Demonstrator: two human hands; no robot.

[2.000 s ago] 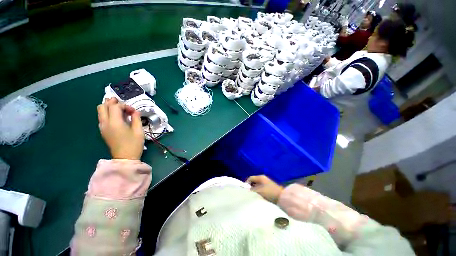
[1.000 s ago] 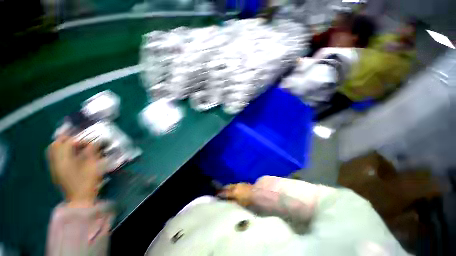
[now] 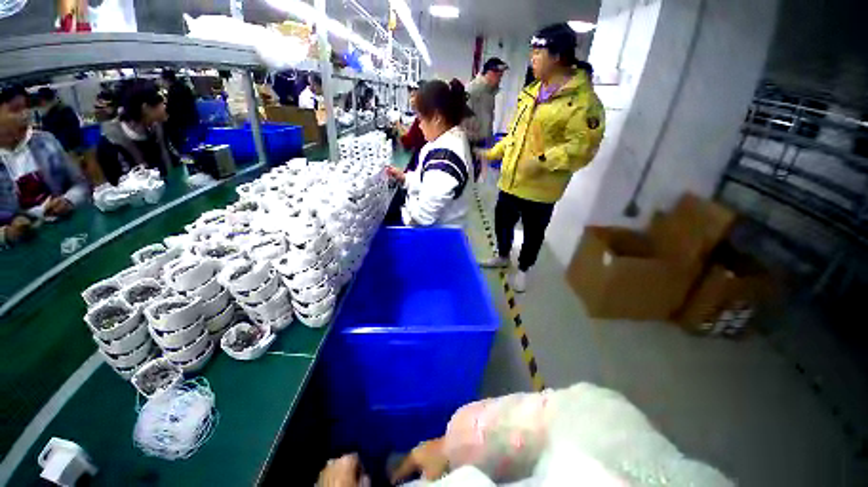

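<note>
My right hand [image 3: 425,460] is low at the bottom centre, in front of the blue crate, its fingers dark and partly hidden. My left hand [image 3: 343,471] is just left of it, cut off by the bottom edge. Whether either holds anything cannot be told. A white blocky bracket arm [image 3: 67,463] shows on the green bench at the lower left; the rest of the camera is out of the picture. A tangled heap of thin white strands [image 3: 175,418] lies beside the stacked round white housings with circuit boards [image 3: 181,319].
A large blue crate [image 3: 414,366] stands against the bench edge. A worker in white and black [image 3: 440,185] is at the bench beyond it. A person in a yellow jacket [image 3: 552,133] stands in the aisle. Cardboard boxes [image 3: 623,281] are at right. More workers sit across the conveyor.
The view has swung up and right, showing the aisle and more workers. My left hand has left the camera body and is now beside my right hand.
</note>
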